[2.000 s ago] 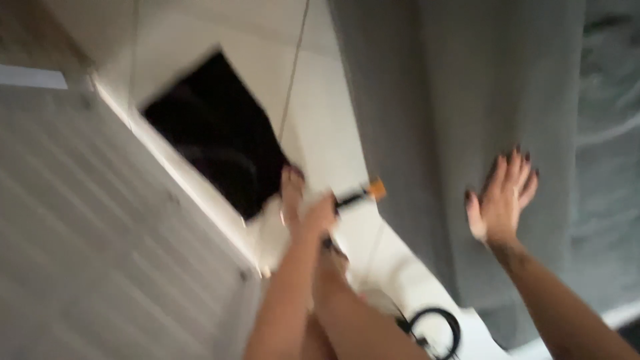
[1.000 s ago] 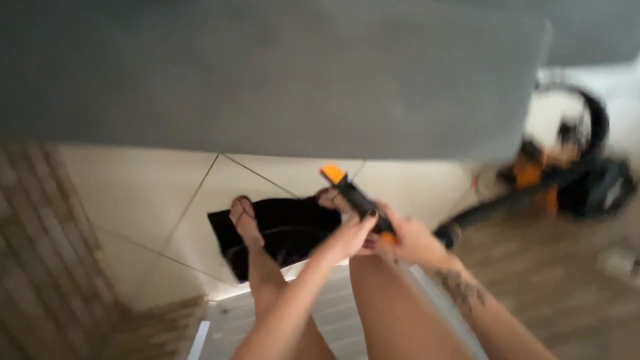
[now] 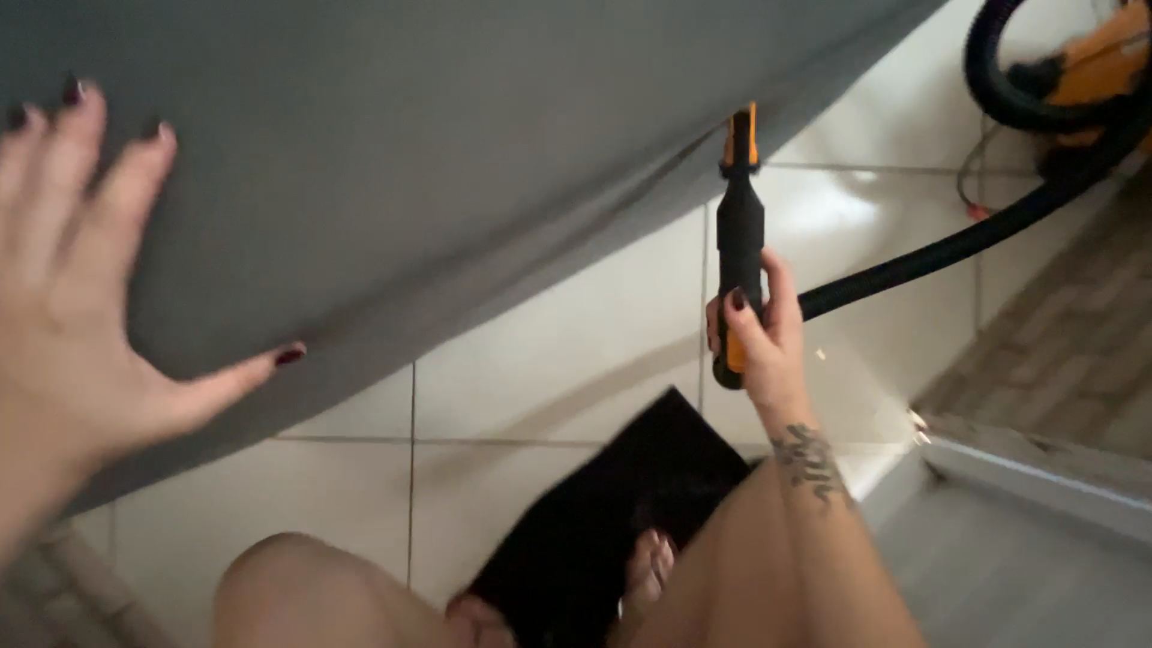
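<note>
My right hand (image 3: 765, 333) grips the black and orange handle of a vacuum or extractor nozzle (image 3: 741, 220). The nozzle's orange tip touches the lower edge of a grey fabric-covered piece of furniture (image 3: 405, 135), beside a long crease or seam. From the handle a black hose (image 3: 936, 252) runs to the right. At the left, my left hand (image 3: 81, 297) is spread with fingers apart over the grey fabric; whether the palm presses on it, I cannot tell. It holds nothing.
An orange and black machine (image 3: 1093, 72) with a coiled hose stands at the upper right on the tiled floor (image 3: 540, 378). A black cloth or mat (image 3: 594, 513) lies by my feet. A pale ridged platform (image 3: 1008, 558) is at the lower right, beside a brown patterned surface (image 3: 1062, 333).
My left hand has left the nozzle handle, where both hands were together a second ago, and is now spread at the fabric. The nozzle tip is now at the fabric's edge. The view has shifted.
</note>
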